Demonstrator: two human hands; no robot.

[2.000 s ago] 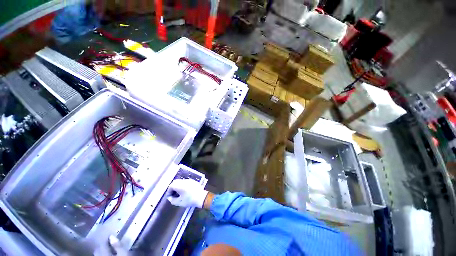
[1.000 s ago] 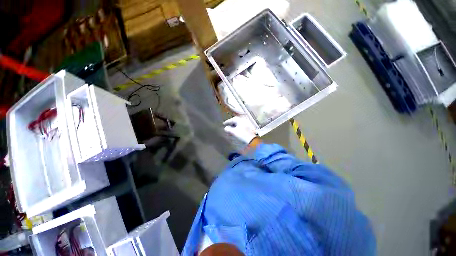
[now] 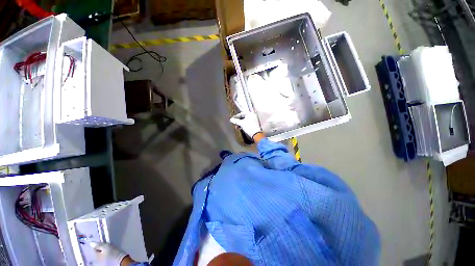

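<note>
My right hand, in a white glove, is at the near-left corner of the bare light-grey enclosure. Whether its fingers hold anything is unclear. My left hand, also gloved, is at the lower left, over the narrow side compartment of a wired enclosure. Its fingertips are near a tiny coloured part, too small to name; a grip cannot be made out. Red and black wires lie inside that enclosure. White wrap lies in the bare enclosure, which has its own side compartment.
Another wired enclosure stands at the upper left on the green-edged bench. Brown cardboard is behind the bare enclosure. A dark blue slotted object and a smaller grey box are at the right. A black cable lies on the floor.
The view has swung from the wired enclosure toward the bare one on the right. My right hand has left the side compartment and is now at the bare enclosure. My left hand shows again at lower left.
</note>
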